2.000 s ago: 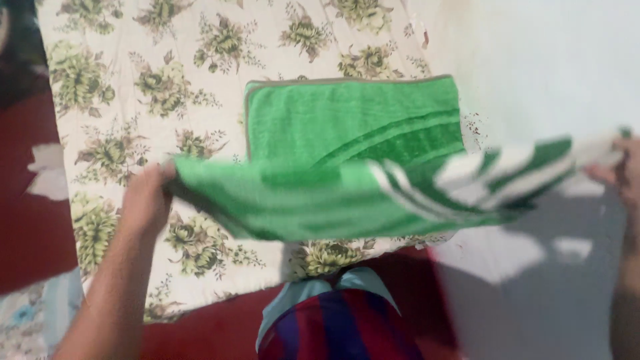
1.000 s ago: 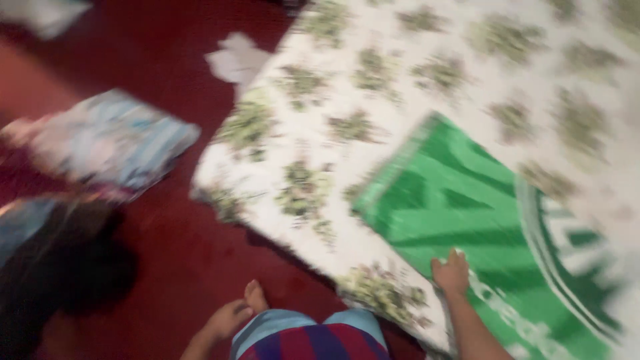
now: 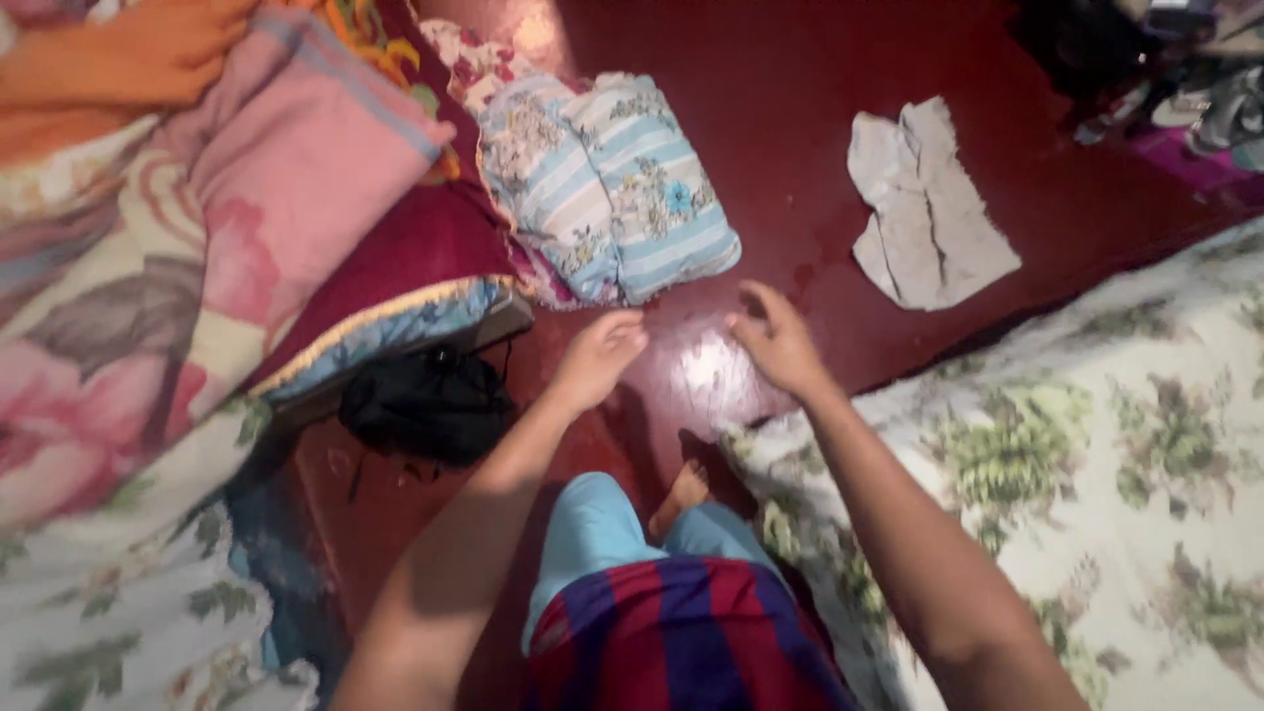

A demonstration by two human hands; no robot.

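Note:
My left hand (image 3: 600, 357) is held out over the red floor with nothing in it, its fingers slightly bent. To its right, across a small gap, my right hand (image 3: 775, 336) is also bare, with thumb and fingers apart. Just beyond both hands, on the floor, lies a blue-and-white striped floral cloth bundle (image 3: 657, 188), perhaps a folded quilt or pillow; neither hand touches it. The green towel-like cloth is out of view.
A floral sheet (image 3: 1136, 474) covers a surface at the right. At the left, a pink blanket (image 3: 306, 138) lies piled on bedding, with a black bag (image 3: 430, 405) below its edge. A crumpled whitish cloth (image 3: 928, 207) lies on the floor; assorted items sit at top right.
The view has swung left, away from the green cloth. My right hand has come off that cloth, which both hands held up two seconds ago. Both hands are now held forward over the floor.

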